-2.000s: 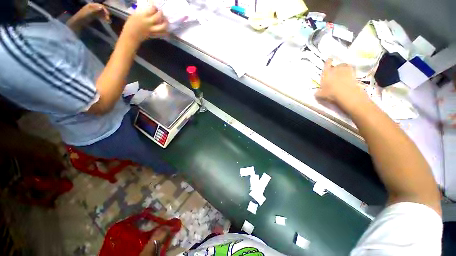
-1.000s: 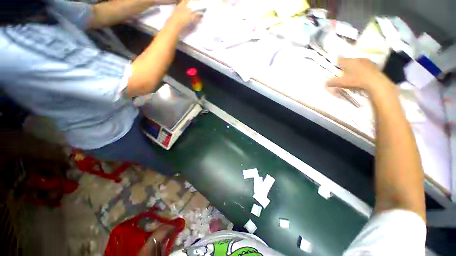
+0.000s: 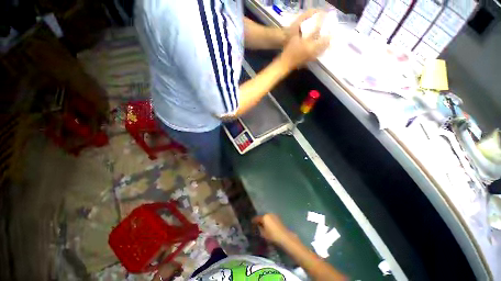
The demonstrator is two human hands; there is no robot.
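Observation:
White paper scraps [image 3: 325, 239] lie in a loose group on the green conveyor belt [image 3: 280, 186]. My right hand [image 3: 269, 226] is low over the belt's near edge, left of the scraps and not touching them. Its fingers look curled, but blur hides whether anything is in them. My left hand [image 3: 169, 270] seems to be the small dim shape at the bottom edge beside the red stool [image 3: 144, 236]; its fingers are not clear.
A person in a striped light-blue shirt [image 3: 187, 66] stands at the left, both hands at the white bench [image 3: 379, 118]. A bench scale [image 3: 265, 118] and red-yellow signal light [image 3: 311, 101] are beside them. Another red stool [image 3: 144, 129] stands on the scrap-littered floor. Papers clutter the bench.
The view has swung left. My right hand has left the cluttered bench and come down to the belt's near edge. The other person's hands are now together around something white.

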